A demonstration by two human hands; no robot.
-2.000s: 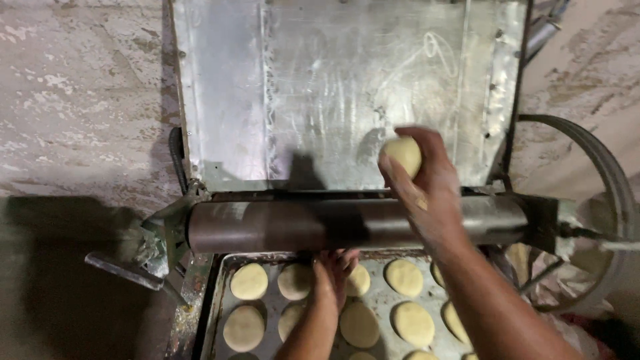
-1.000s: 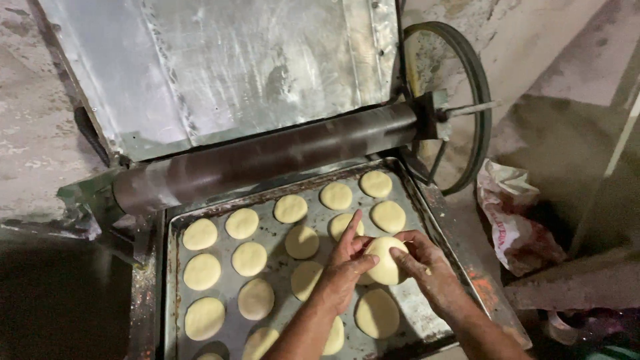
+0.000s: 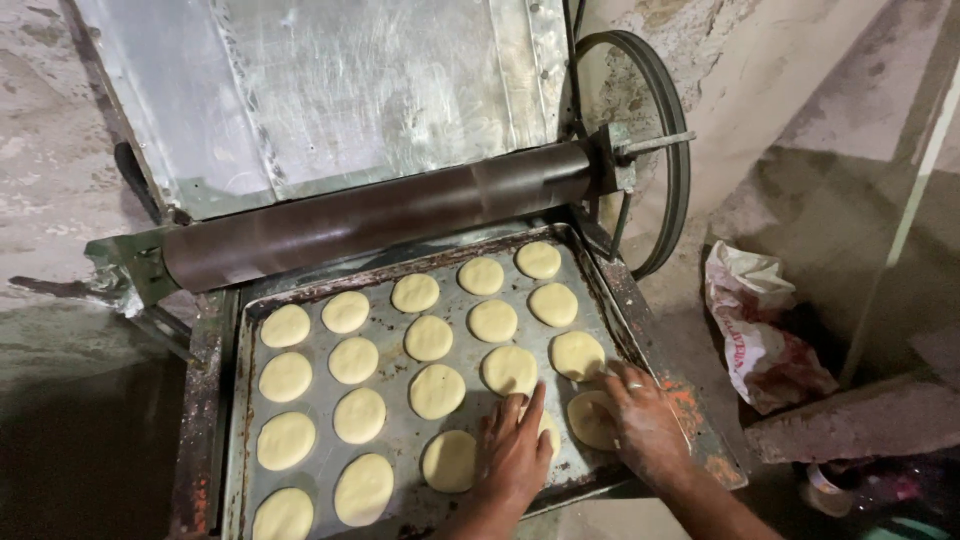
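Rows of flat round dough pieces [image 3: 437,391] lie on a worn metal baking tray [image 3: 394,330]. My left hand [image 3: 514,450] is palm down over a dough round [image 3: 550,433] near the tray's lower right, its fingers slightly spread and covering part of that round. Beside it, my right hand [image 3: 646,421], with a ring on one finger, rests its fingertips at the dough round [image 3: 592,420] in the rightmost column, by the tray's right edge. Whether the fingers press on the dough cannot be told.
A dark metal roller [image 3: 382,214] spans the machine behind the tray, with an upright sheet-metal panel [image 3: 375,90] above it. A large wheel [image 3: 675,150] stands at the roller's right end. A crumpled printed sack [image 3: 757,322] lies to the right, near a ledge [image 3: 855,427].
The dough round held between both hands one second ago is no longer held. Both hands are now lower, over the tray's right part. Two seconds ago my right hand held dough above the roller.
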